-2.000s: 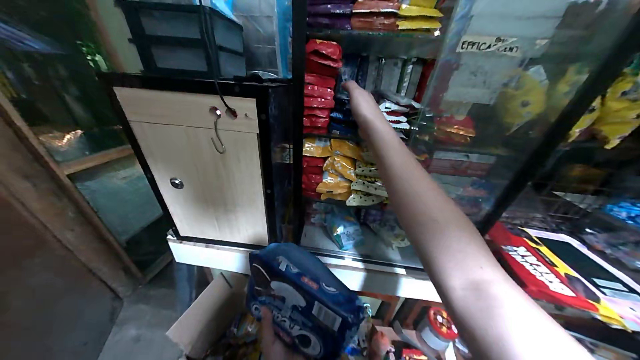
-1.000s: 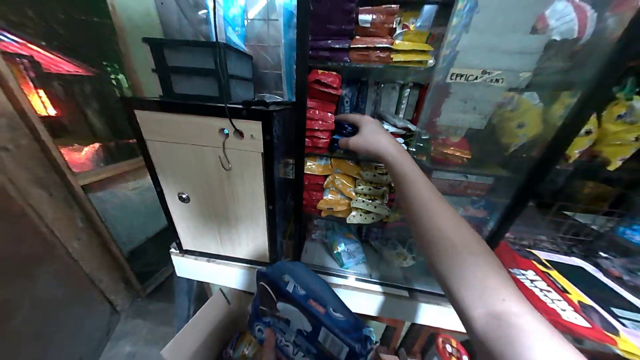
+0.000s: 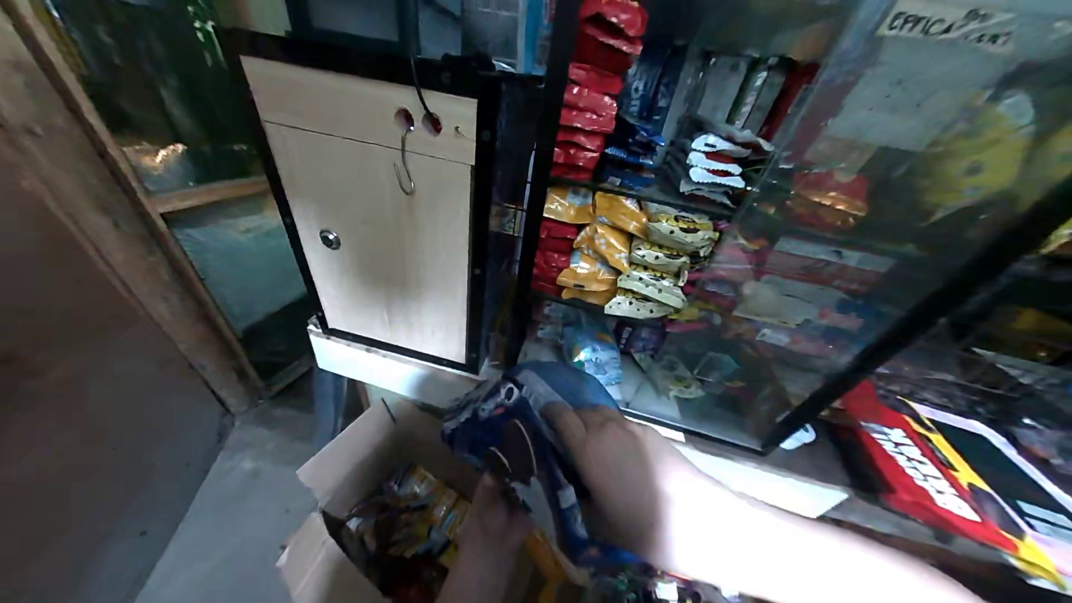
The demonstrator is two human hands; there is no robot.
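My left hand (image 3: 494,528) grips the lower left side of a blue snack multipack bag (image 3: 519,452), tilted above an open cardboard box. My right hand (image 3: 611,461) is at the bag's upper right side, its fingers partly hidden and blurred at the bag; whether it holds anything cannot be told. Beyond it stands a glass display cabinet. On its shelves are red packets (image 3: 586,109), small blue packets (image 3: 632,151), orange packets (image 3: 603,243) and cream spotted packets (image 3: 657,268).
The cardboard box (image 3: 343,469) holds assorted packets. A light wood cabinet door (image 3: 377,251) with a metal hook (image 3: 405,167) stands at left. The glass cabinet's dark frame (image 3: 888,327) slants at right. A red pack (image 3: 921,477) lies on the ledge beside it.
My right hand has come back from the blue packets on the shelf, down to the multipack bag. A second ago it held a dark blue packet there. My left hand stays on the bag.
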